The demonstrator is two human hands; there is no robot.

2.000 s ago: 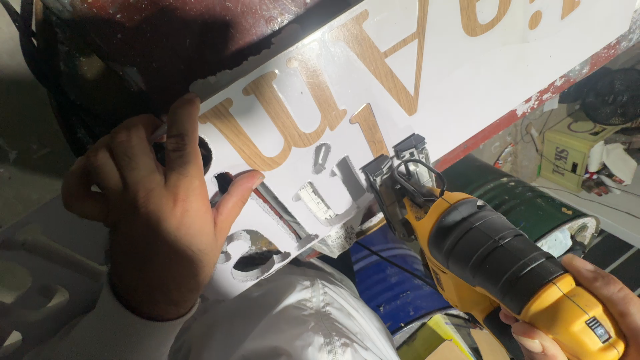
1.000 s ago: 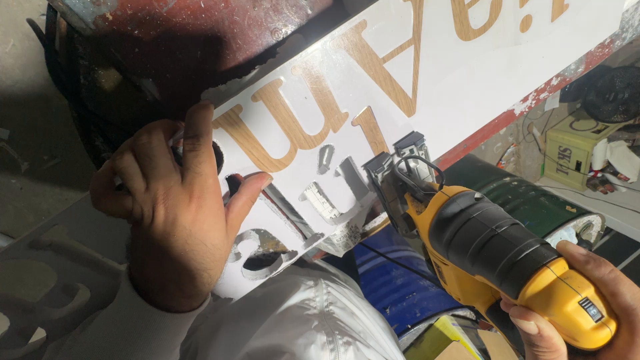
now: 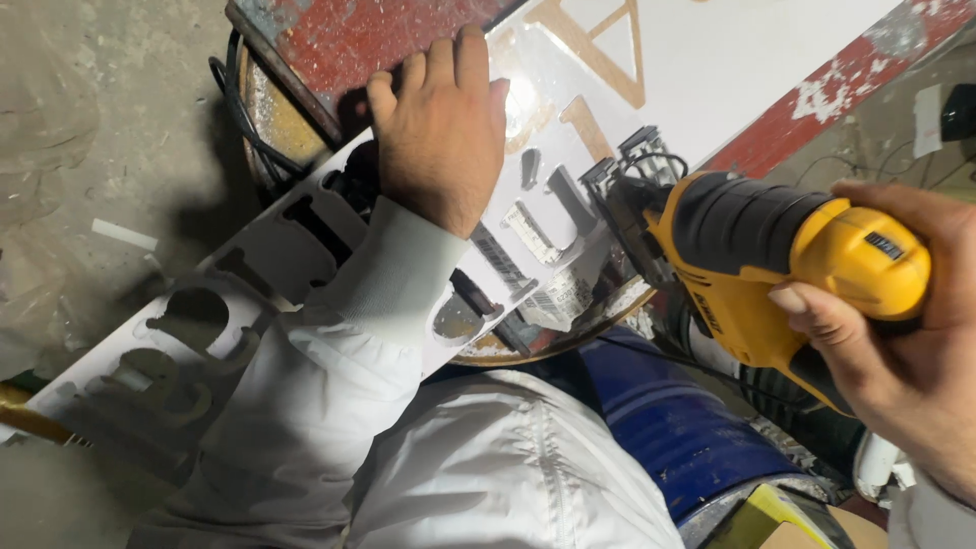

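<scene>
My right hand (image 3: 900, 328) grips a yellow and black DeWalt jigsaw (image 3: 762, 259) by its rear body. The saw's metal base is at the edge of a white sheet (image 3: 732, 84) with wood-patterned letters and cut-out letter openings; the blade cannot be made out. Beside the base lies a wood-patterned letter piece (image 3: 585, 126). My left hand (image 3: 442, 130) rests flat on the sheet near its far edge, fingers slightly apart, holding nothing that shows. Between the hands are several letter-shaped openings, with a printed label (image 3: 560, 293) visible beneath the sheet.
Under the sheet is a worn red board (image 3: 328, 46) on a drum. A blue metal drum (image 3: 679, 427) stands below, near a yellow box (image 3: 770, 518). Black cable (image 3: 259, 145) hangs at the left. A white strip (image 3: 124, 234) lies on the concrete floor.
The left hand has changed from a raised-finger pose over the openings to lying flatter, nearer the wood-patterned letters. The right hand still holds the jigsaw. The view has shifted to show more at the left.
</scene>
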